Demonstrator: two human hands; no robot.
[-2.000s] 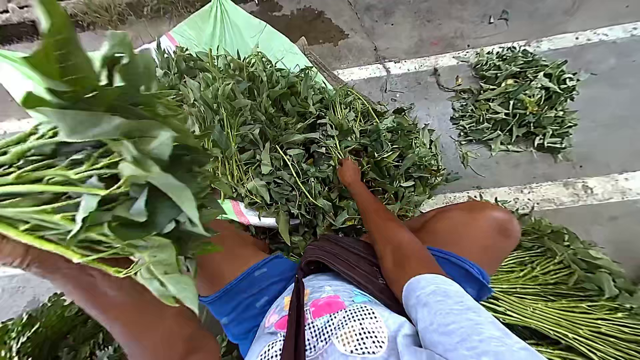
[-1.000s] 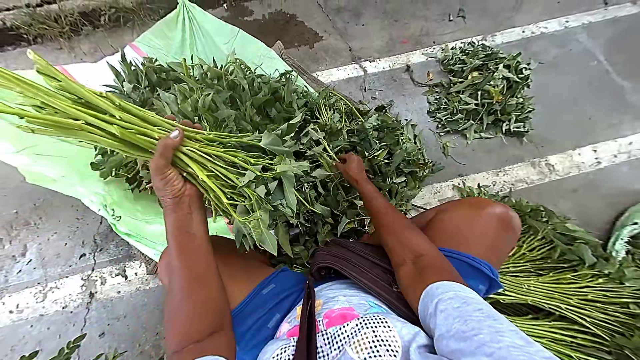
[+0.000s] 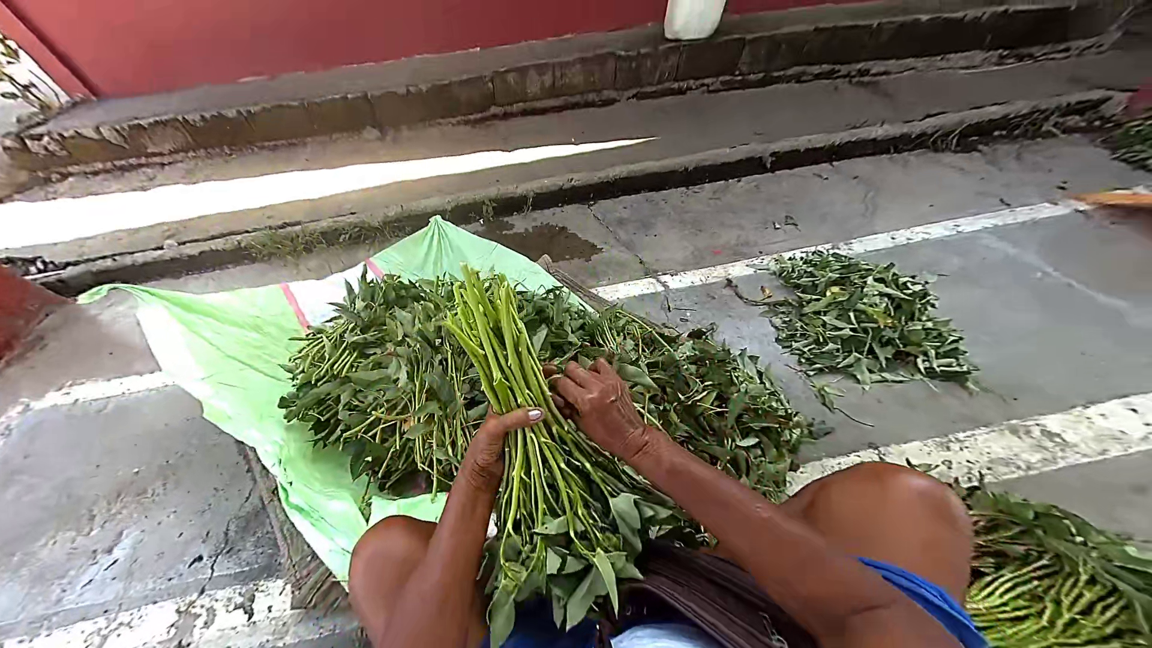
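A bundle of long green leafy stems (image 3: 531, 450) lies across my lap, its cut ends pointing up and away and its leaves hanging toward my waist. My left hand (image 3: 504, 436) grips it around the middle, thumb on top. On the bundle's right side, my right hand (image 3: 598, 405) has its fingers bent against the stems; whether they pinch a stem is hidden. Behind both hands a large heap of leafy greens (image 3: 396, 360) covers much of a light green plastic sheet (image 3: 234, 360) on the pavement.
A smaller pile of loose leaves (image 3: 868, 315) lies on the pavement at right, between painted white lines (image 3: 1017, 445). More stemmed greens (image 3: 1053, 567) lie beside my right knee. A low concrete curb (image 3: 540, 81) runs along a red wall (image 3: 315, 36) at the back.
My left hand has brought the bundle in from the left and turned its cut ends upward. My right hand has moved from the heap to the bundle. The view has tilted up.
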